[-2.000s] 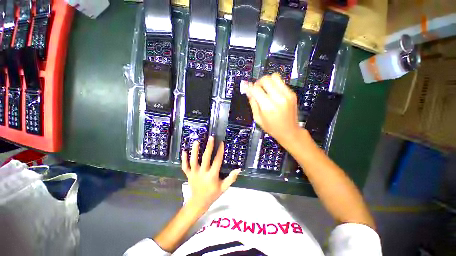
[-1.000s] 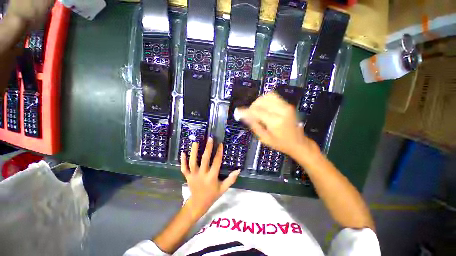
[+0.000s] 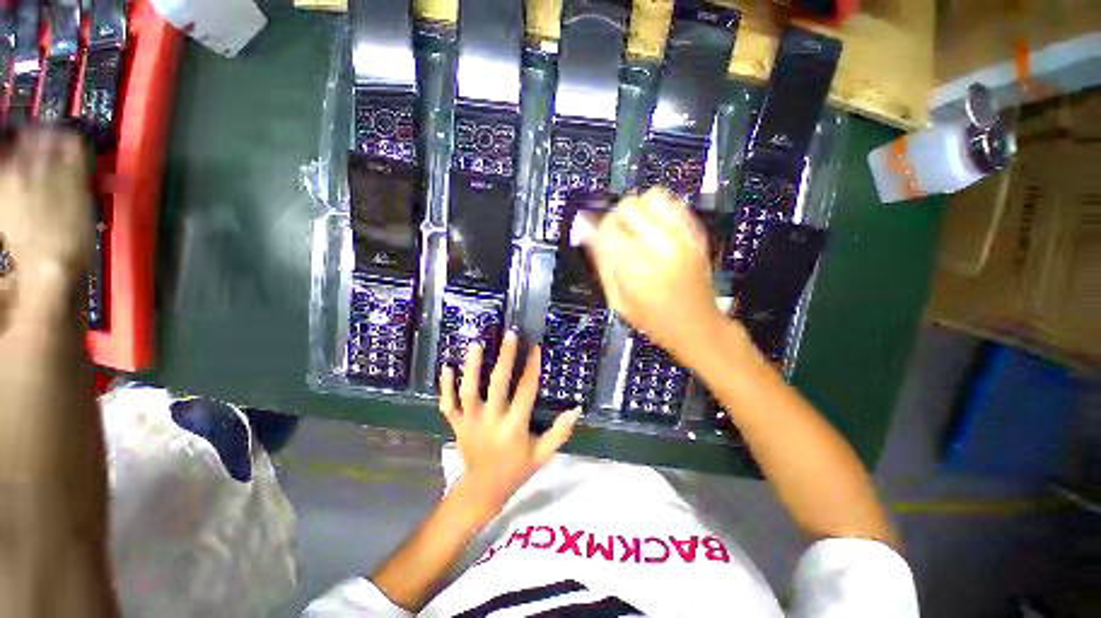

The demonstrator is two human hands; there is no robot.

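Observation:
Opened black flip phones lie in two rows in a clear plastic tray (image 3: 328, 302). My right hand (image 3: 652, 254) pinches a small white wiping cloth (image 3: 584, 227) over the dark lid of the front-row middle phone (image 3: 580, 272). My left hand (image 3: 495, 417) lies with fingers spread at the tray's front edge, its fingertips on the keypad ends of a front-row phone (image 3: 471, 324) and near the middle one. It holds nothing.
A red foam tray (image 3: 135, 217) with phones stands at the left, with another person's blurred arm (image 3: 48, 362) over it. A white bottle with a metal top (image 3: 924, 165) lies at the right, beside cardboard boxes (image 3: 1038, 242). A white object (image 3: 217, 18) is at the upper left.
My right hand with the cloth has moved up a little along the middle phone's lid. My left hand stays in place. The other person's arm reaches further into view at the left.

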